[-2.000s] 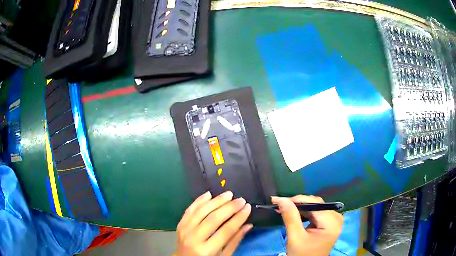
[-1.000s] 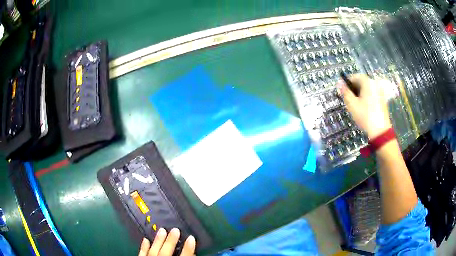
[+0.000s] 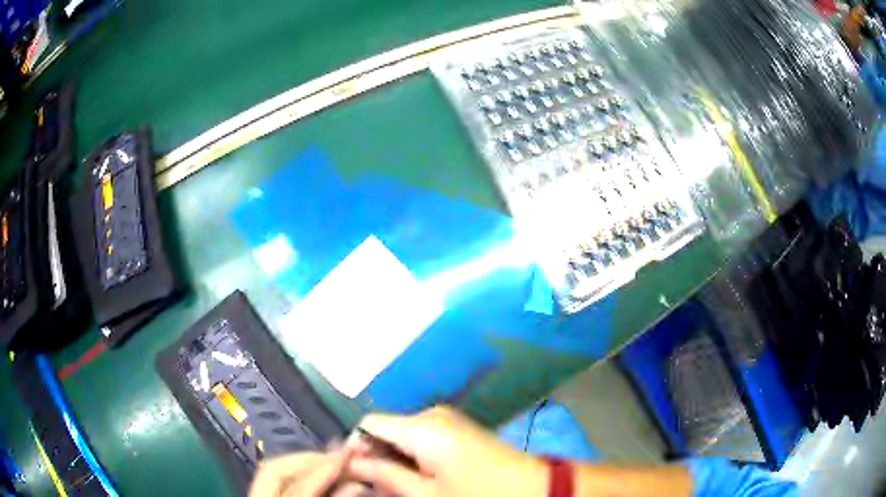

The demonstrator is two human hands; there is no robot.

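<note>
An open black phone mid-frame (image 3: 255, 400) lies tilted on a black foam pad (image 3: 185, 361) at the lower left, with two pale strips near its top and an orange flex cable. My left hand (image 3: 296, 474) is at its lower end, cut off by the bottom edge. My right hand (image 3: 427, 451) overlaps my left fingertips there and holds dark tweezers (image 3: 387, 448). The hands hide the lower end of the frame, and whether a small part is held cannot be seen. A blister tray (image 3: 583, 155) with rows of small silvery parts lies at the upper right.
White paper (image 3: 364, 315) lies on blue film (image 3: 457, 359) mid-bench. Crinkly clear trays (image 3: 748, 107) are at the far right. More phones on foam pads (image 3: 119, 218) stand at the left, by a black strip (image 3: 49, 417). A cream rail (image 3: 340, 89) crosses behind.
My right hand has left the parts tray and come to the phone's lower end beside my left hand. The camera view has shifted, so the bench things sit further left.
</note>
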